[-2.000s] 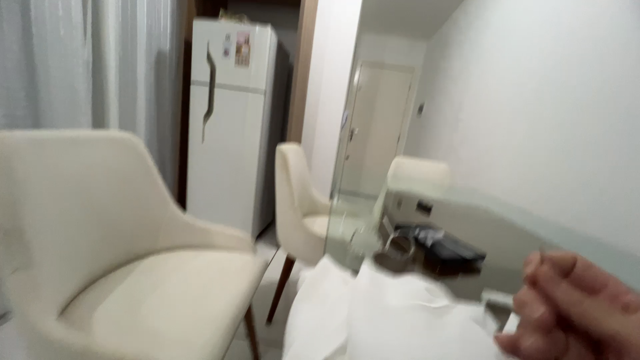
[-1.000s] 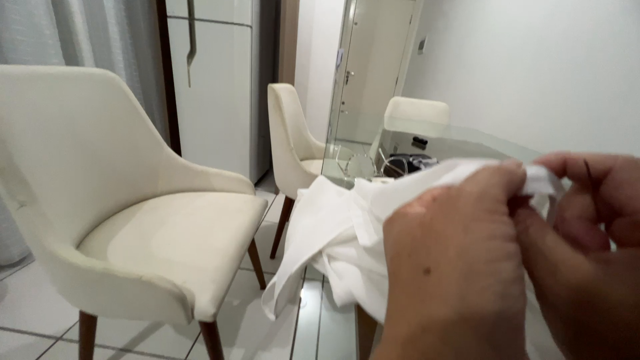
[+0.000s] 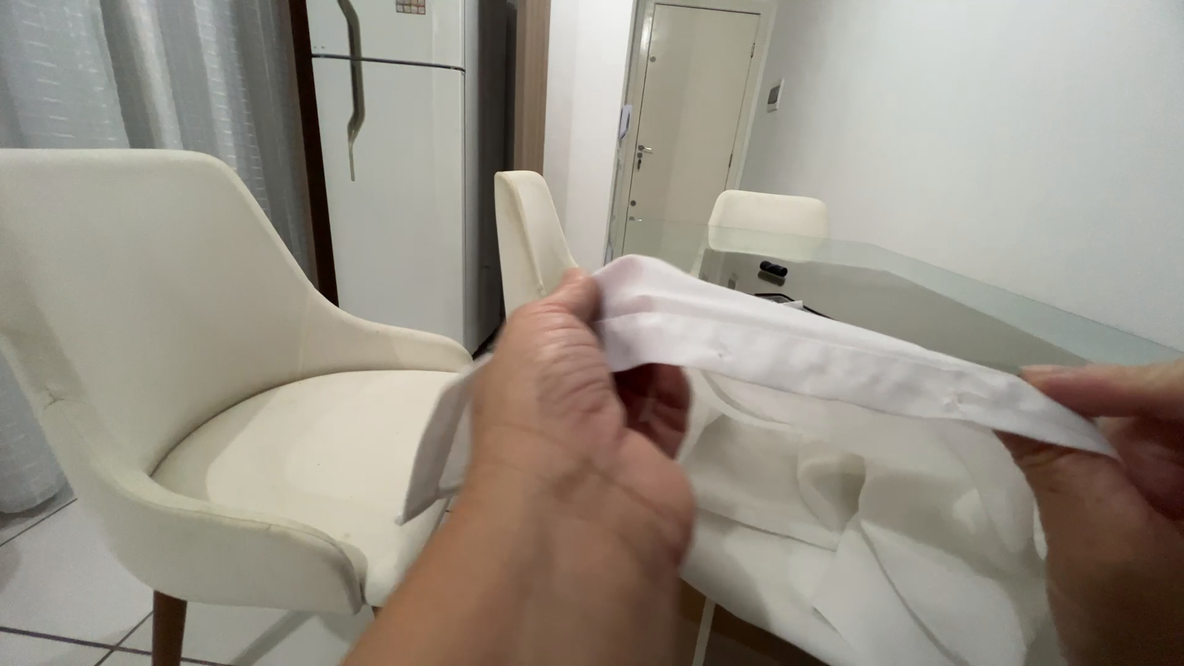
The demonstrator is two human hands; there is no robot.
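Observation:
A white cloth garment (image 3: 869,518) hangs in folds below my hands, over the near side of the glass table. Its long stitched band (image 3: 814,365) is stretched between them, with small marks along it that look like buttons or buttonholes. My left hand (image 3: 592,416) grips one end of the band between thumb and fingers, near the middle of the view. At the right edge, my right hand (image 3: 1110,462) pinches the other end; part of this hand is cut off by the frame. A narrow strip of the cloth sticks out left of my left wrist.
A cream upholstered chair (image 3: 231,314) stands close on the left, with two more chairs (image 3: 527,231) (image 3: 768,217) farther off. A small black object (image 3: 773,269) lies on the glass table (image 3: 888,277). Behind are a white refrigerator (image 3: 398,194), a curtain (image 3: 222,111) and a door (image 3: 689,120).
My hands were close together on the cloth a second ago; they are now apart with the band stretched between them. Two seconds ago, only one hand was in view.

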